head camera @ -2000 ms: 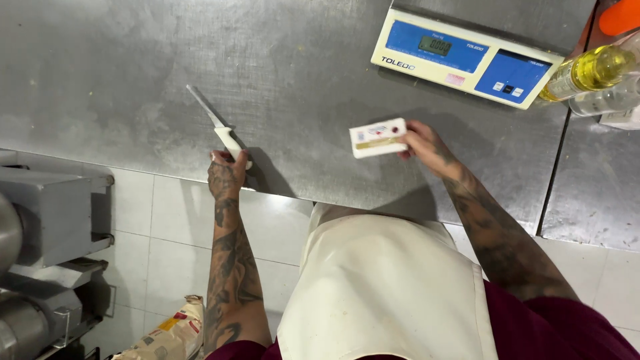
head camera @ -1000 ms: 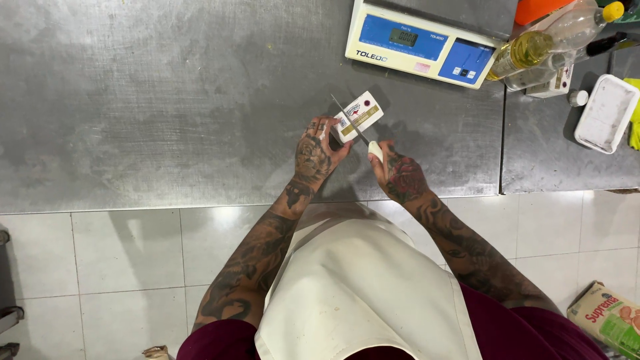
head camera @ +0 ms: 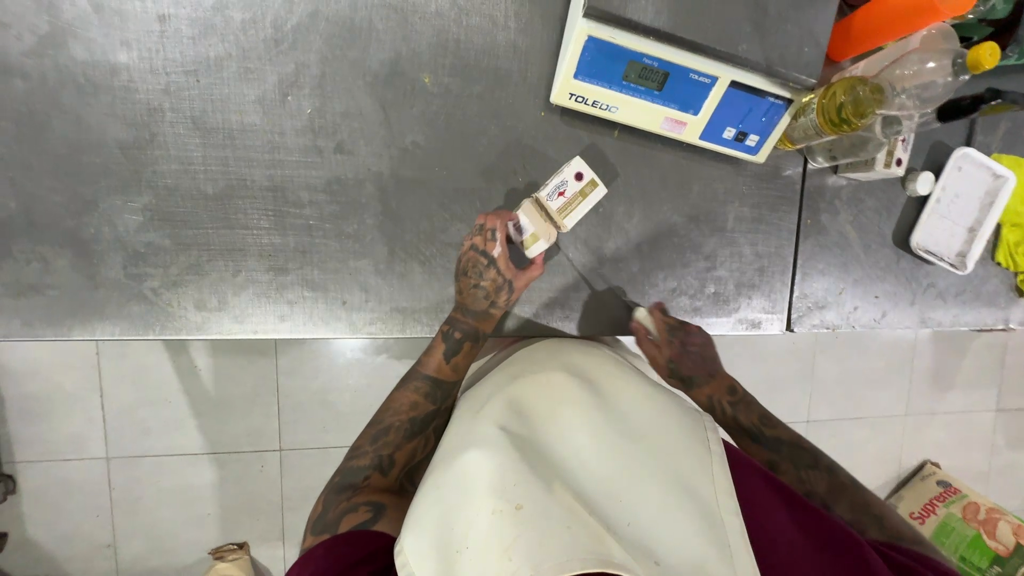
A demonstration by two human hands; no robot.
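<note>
A small white carton (head camera: 572, 194) with printing and a gold band is split across its middle and bent open over the steel table. My left hand (head camera: 490, 268) grips the carton's near part, fingers and thumb on either side. To the right, by the table's front edge, my right hand (head camera: 678, 346) is closed on the white handle of a knife (head camera: 644, 320). Its thin blade points up and left toward the carton, blurred and apart from it. What lies inside the carton cannot be made out.
A Toledo scale (head camera: 672, 88) stands at the back right. Beside it are a bottle of yellow oil (head camera: 840, 108), an orange object (head camera: 896, 24), a small cap (head camera: 918, 183) and a white tray (head camera: 962, 210). A printed sack (head camera: 960, 512) sits on the floor.
One second ago the knife lay across the carton held in one piece; now the carton is split and bent, and my right hand has drawn the knife back toward the table edge.
</note>
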